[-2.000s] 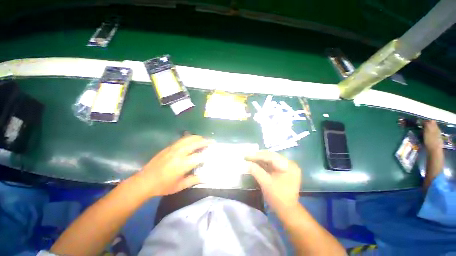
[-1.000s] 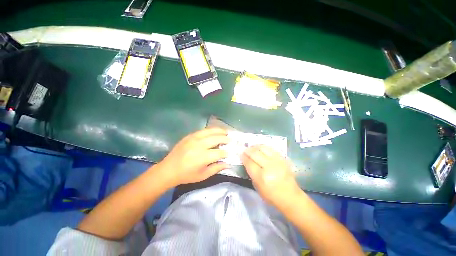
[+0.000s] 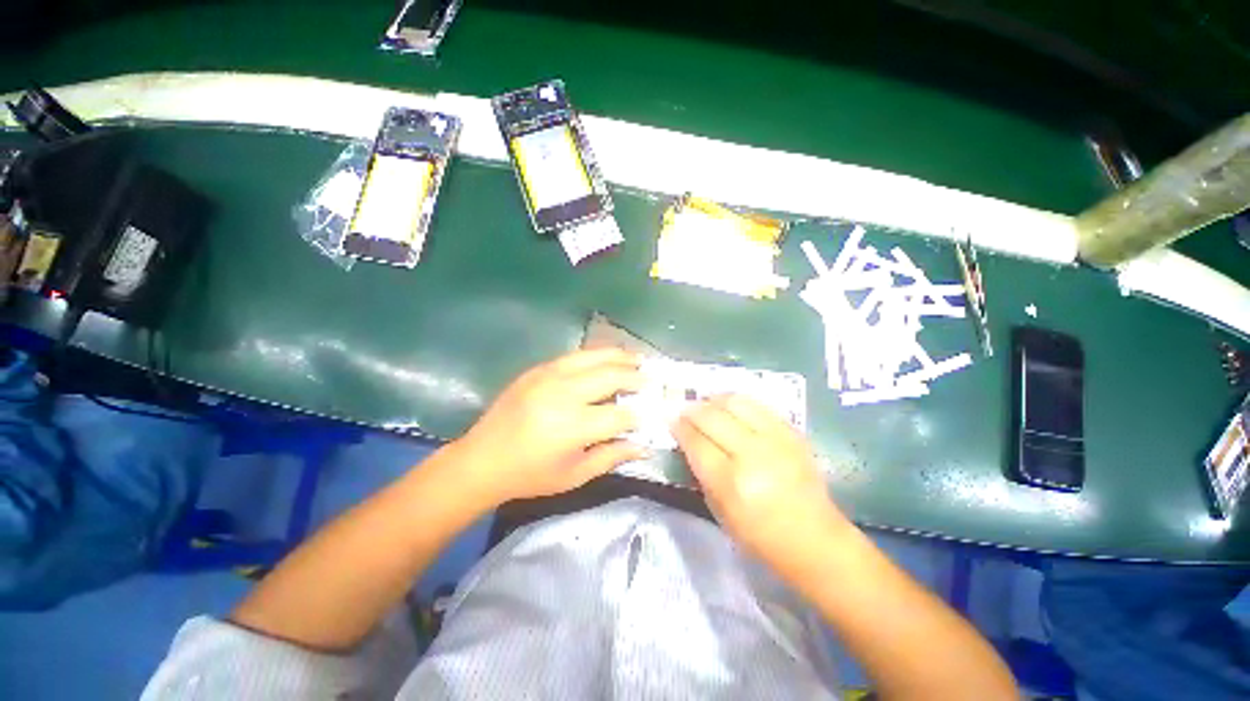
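Note:
A white sheet with dark marks (image 3: pixel 765 390) lies under both hands at the front edge of the green bench. Glare and fingers hide much of it. My left hand (image 3: pixel 555 422) holds its left part, fingers on top. My right hand (image 3: pixel 747 466) has its fingertips together on the middle of the sheet; whether they pinch a small piece cannot be seen. A brown-grey flat pad (image 3: pixel 613 333) sticks out just beyond my left fingers. A loose heap of white strips (image 3: pixel 877 322) lies to the right, and a stack of orange-edged strips (image 3: pixel 717 252) lies left of the heap.
Two part-assembled phones (image 3: pixel 400 192) (image 3: pixel 551 164) lie at upper left, by a crumpled clear bag (image 3: pixel 329 206). Tweezers (image 3: pixel 972 290) and a black phone (image 3: pixel 1049 408) lie right. A white rail (image 3: pixel 823 192) edges the conveyor. A dark box (image 3: pixel 137 253) stands left. Blue-clad people sit alongside.
The view has shifted, so the bench things sit farther left in the earlier frames. The sheet's marks and the pad show more clearly than two seconds ago. My right fingertips have moved inward over the sheet.

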